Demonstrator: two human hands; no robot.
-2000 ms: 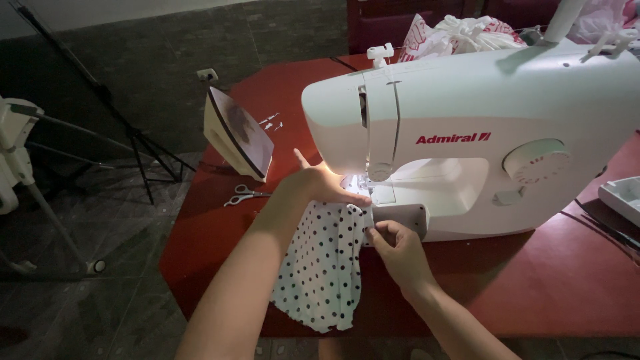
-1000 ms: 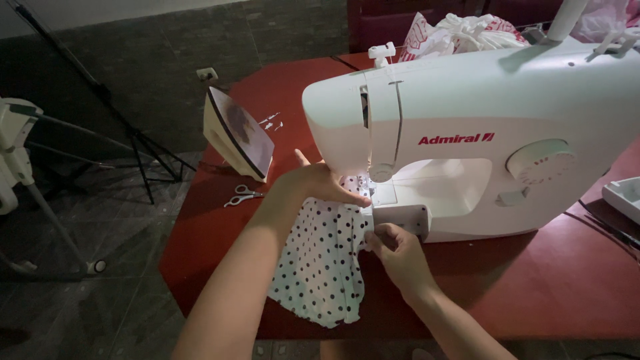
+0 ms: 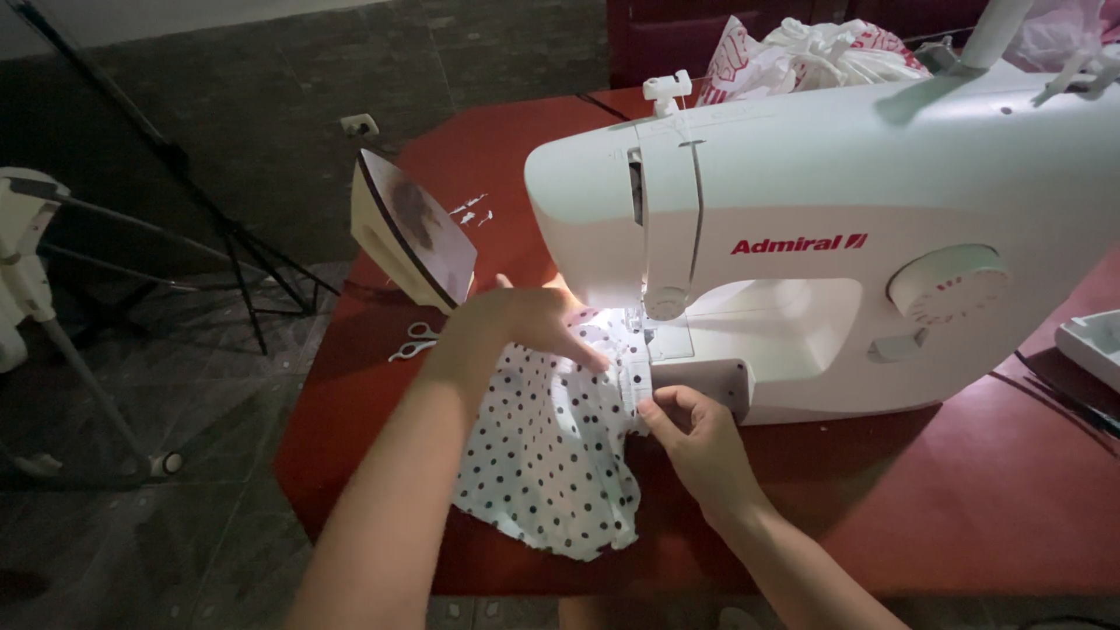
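Note:
A white Admiral sewing machine (image 3: 805, 166) stands on the red table, its lamp lit over the needle area. White fabric with black polka dots (image 3: 551, 464) runs from under the presser foot (image 3: 643, 331) down toward the table's front edge, with a gathered band along its right side. My left hand (image 3: 547, 324) lies on the fabric left of the presser foot, fingers spread, some fingers hidden behind the hand. My right hand (image 3: 696, 429) pinches the band's edge between thumb and forefinger, just below the grey front of the machine's free arm (image 3: 704, 385).
A clothes iron (image 3: 411, 227) rests tilted at the table's left, with scissors (image 3: 413, 341) below it and white scraps (image 3: 472, 210) beside it. Plastic bags (image 3: 814, 57) lie behind the machine. A white tray-like part (image 3: 1094, 346) is at the right. A black tripod (image 3: 232, 227) stands on the floor.
The polka-dot fabric's lower part has shifted and its folds lie differently. Around the presser foot, my left hand sits slightly lower and its thumb is lifted off the band's edge.

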